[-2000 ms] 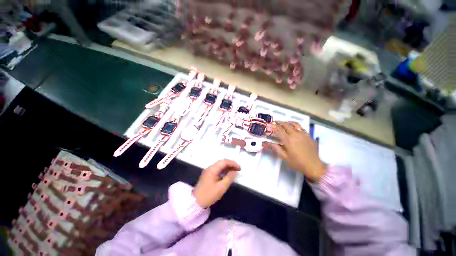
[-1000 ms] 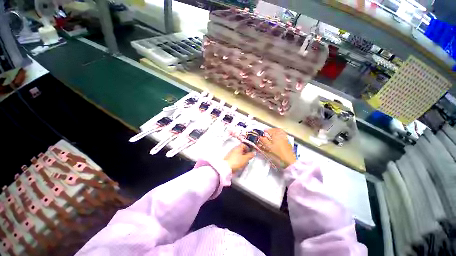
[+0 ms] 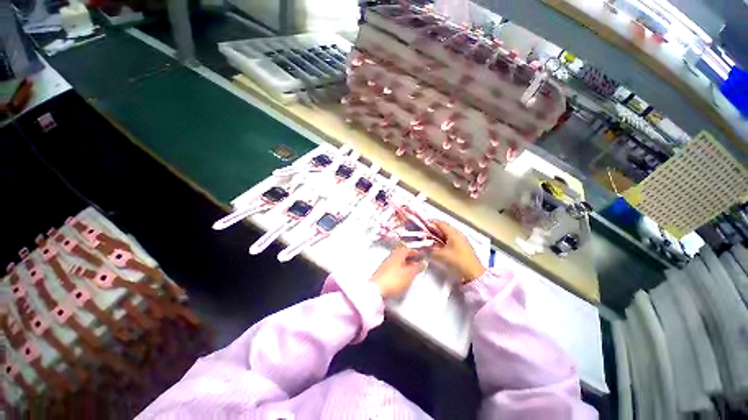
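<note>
Several pink-strap smartwatches [image 3: 299,208] lie in two slanting rows on the left part of the white blister tray [image 3: 443,316], screens up. My right hand [image 3: 455,250] is over the tray's right part, fingers closed around a small bunch of pink-strap watches [image 3: 414,228]. My left hand [image 3: 399,271] is just left of and below it, fingertips at the lower straps of the bunch. Whether it grips them is blurred. The fingers hide part of the bunch.
A tall stack of loaded trays [image 3: 435,90] stands behind. Brown-strap trays [image 3: 74,303] are low left. A grey compartment tray [image 3: 287,66] is back left, a clear plastic bag [image 3: 541,209] back right. The record sheet [image 3: 549,320] lies right; white tray stacks [image 3: 681,328] stand farther right.
My hands have come together at the tray's right part, the left moving up and right. Fewer watches lie in the upper row's right end, and a bunch is now in hand. The view has tilted up.
</note>
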